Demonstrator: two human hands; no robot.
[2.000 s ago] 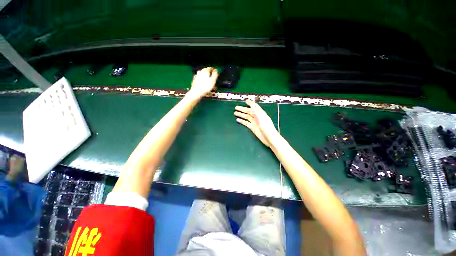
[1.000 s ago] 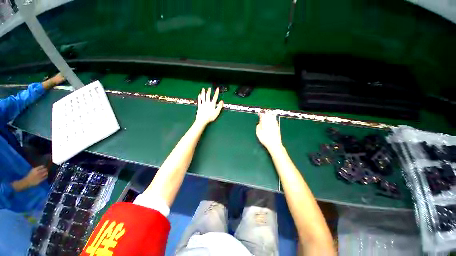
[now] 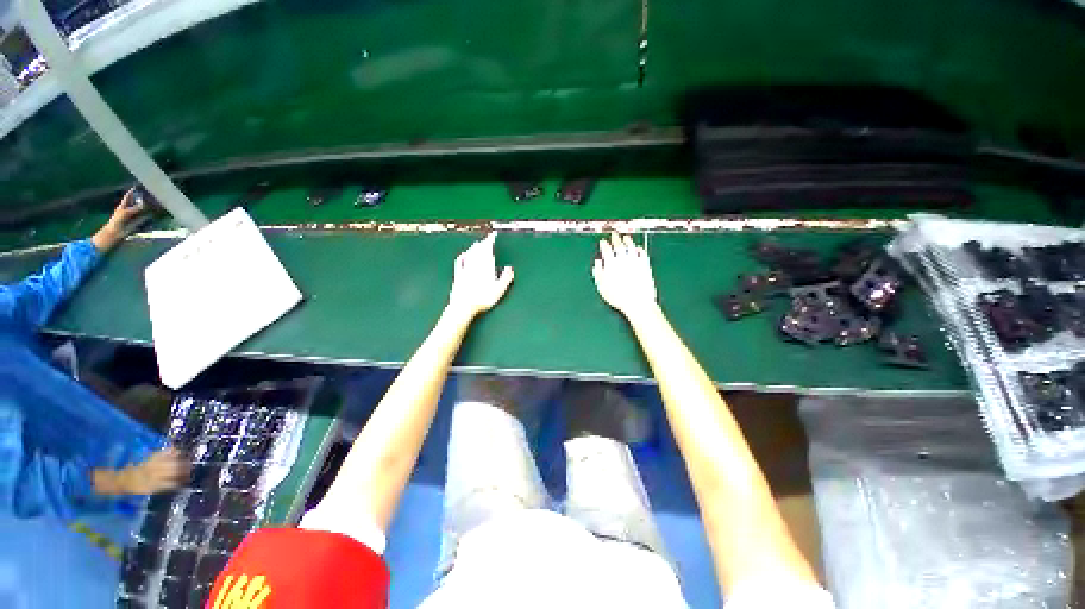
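Note:
My left hand (image 3: 480, 276) rests on the green bench (image 3: 547, 321) just below the chipped edge strip, fingers slightly apart and nothing seen in it. My right hand (image 3: 625, 276) lies on the bench to its right, palm down, fingers towards the strip, with nothing seen in it. Beyond the strip, two dark phone bodies lie side by side on the green conveyor belt, a left one (image 3: 525, 190) and a right one (image 3: 575, 190). Neither hand touches them. A loose pile of black covers (image 3: 823, 312) lies on the bench to the right.
A blister tray of covers (image 3: 993, 345) is at the right. Stacked black trays (image 3: 833, 161) stand on the conveyor. A white parts tray (image 3: 220, 297) is at left, near a worker in blue (image 3: 54, 405). Clear blister trays (image 3: 220, 476) and plastic film (image 3: 940, 512) lie below the bench.
My left hand has come back from the conveyor and strip onto the bench. My right hand has flattened with fingers extended. The other worker's hand now holds a dark item at the far left.

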